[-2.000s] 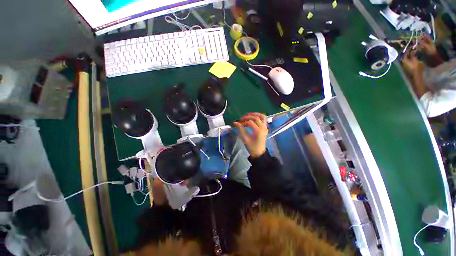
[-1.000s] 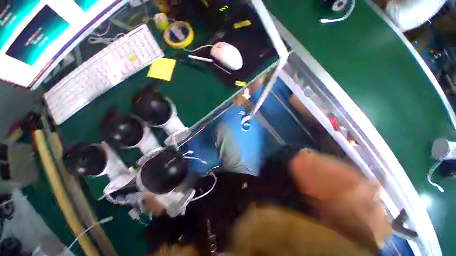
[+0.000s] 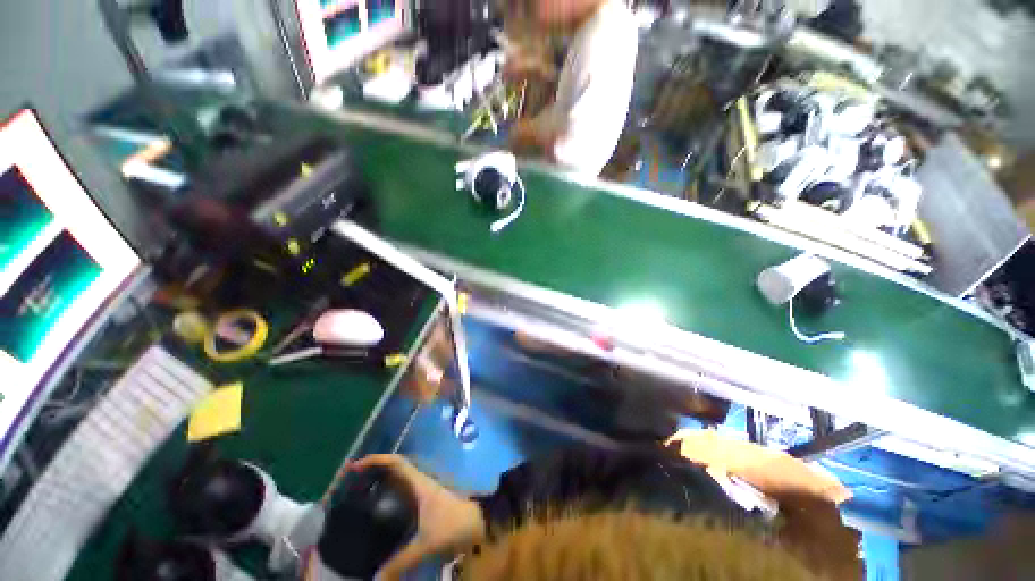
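A pan-tilt camera with a glossy black ball head [image 3: 369, 522] is at the bottom, left of centre. My left hand [image 3: 437, 520] is closed around its side, with fingers at its top and right; its lower part is cut off by the picture's edge. My right hand [image 3: 772, 468] is out to the right, beside the curved line's near edge, blurred and partly behind the fur trim. A whitish strip shows under it; I cannot tell whether it holds anything. Another black-headed camera [image 3: 221, 497] stands left of the held one.
Keyboard [image 3: 102, 454], yellow note [image 3: 216, 412], tape roll [image 3: 236, 335] and white mouse [image 3: 348, 328] are at left, by the monitor [image 3: 51, 272]. The green line [image 3: 636, 261] carries cameras [image 3: 491, 182], [image 3: 800, 281]. A person in a white sleeve [image 3: 596, 91] is beyond it.
The view has swung right and up, showing more of the green line. My left hand still has the camera, now seen more clearly. My right hand stays extended to the right.
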